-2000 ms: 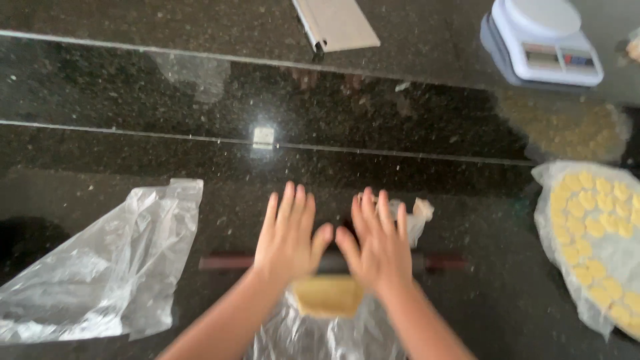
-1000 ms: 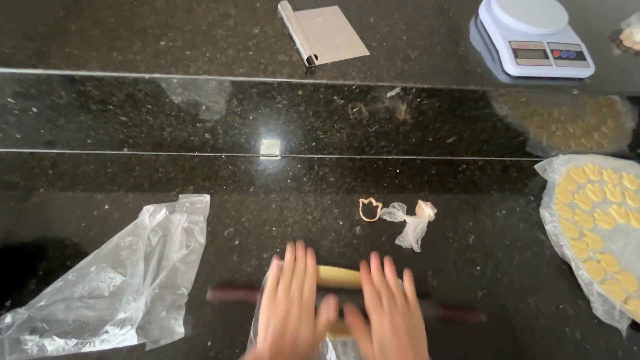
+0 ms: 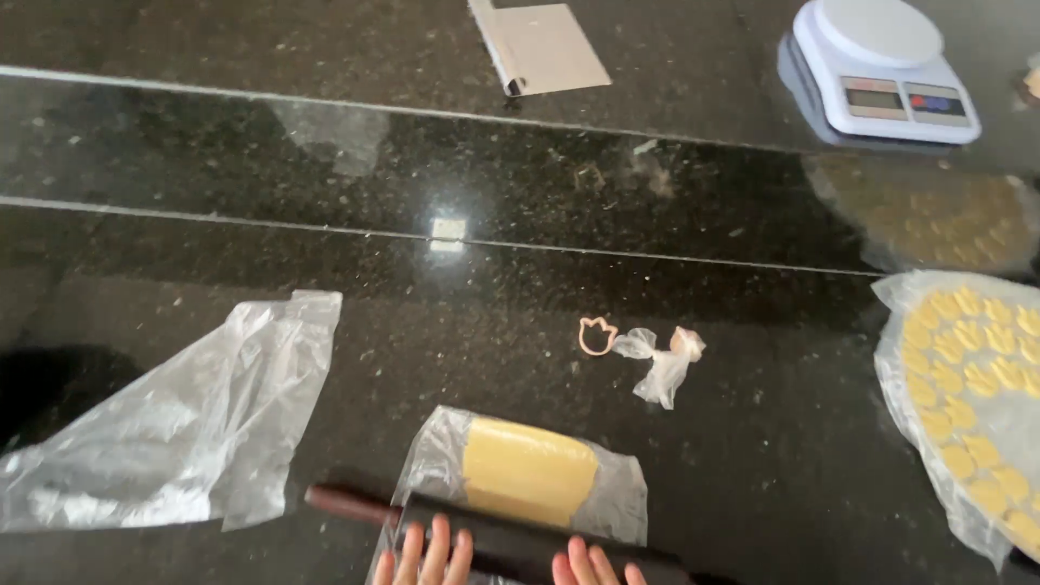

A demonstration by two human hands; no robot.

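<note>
A black rolling pin (image 3: 512, 536) with a reddish-brown handle lies across the near edge of a sheet of yellow dough (image 3: 532, 467). Clear plastic film (image 3: 621, 487) shows on both sides of the dough. My left hand (image 3: 426, 561) rests on the barrel with its fingers apart, toward the handle that shows. Further right, my right hand (image 3: 593, 565) lies on the same barrel, also with spread fingers. Both palms are cut off by the lower frame edge. Beyond the dough are a small tulip-shaped cutter (image 3: 597, 336) and a twisted piece of clear plastic (image 3: 666, 370).
A crumpled clear plastic bag (image 3: 187, 422) lies at left. At right, a lined round tray (image 3: 890, 357) holds several cut yellow dough pieces (image 3: 967, 337). On the raised ledge at the back sit a metal bench scraper (image 3: 548, 49) and a white kitchen scale (image 3: 886, 73).
Both hands and the rolling pin have come back toward me, and more of the dough sheet shows beyond the pin. Two seconds ago the hands covered part of the area near the cutter.
</note>
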